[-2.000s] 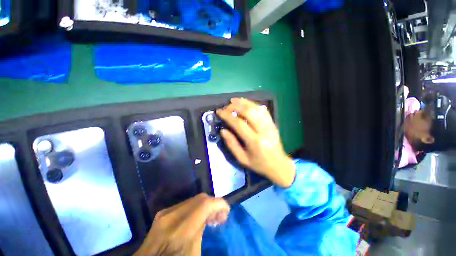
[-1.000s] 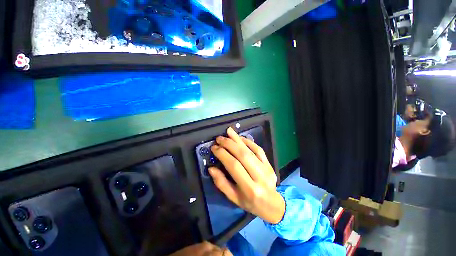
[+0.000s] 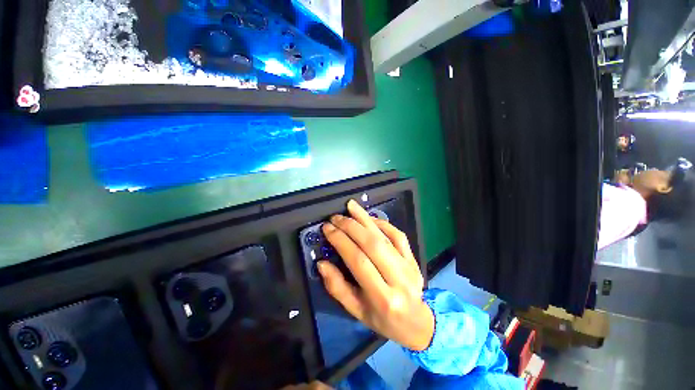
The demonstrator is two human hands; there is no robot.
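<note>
A black foam tray (image 3: pixel 278 206) holds dark, glossy smartphones side by side. My right hand (image 3: pixel 381 282), bare with a blue sleeve, lies over the rightmost phone (image 3: pixel 331 327). Its fingertips and thumb touch the phone's camera corner, and no separate piece shows between them. The hand hides part of the lenses and the phone's middle. The middle phone (image 3: pixel 236 327) and the left phone (image 3: pixel 84 335) lie flat with their round lenses visible. Only a sliver of my left hand (image 3: pixel 308 386) shows at the bottom edge; its fingers are out of the picture.
A black box (image 3: pixel 190 103) at the upper left holds white crumpled scraps and blue film with holes. Blue film sheets (image 3: pixel 198 152) lie on the green mat (image 3: pixel 350 145). A pale metal post (image 3: pixel 434 34) and a black curtain-like strip (image 3: pixel 518 175) stand right. A person (image 3: pixel 625 206) is beyond.
The view has shifted, showing more of the box. My right hand stays at the rightmost phone's camera corner. My left hand has dropped almost out of the picture.
</note>
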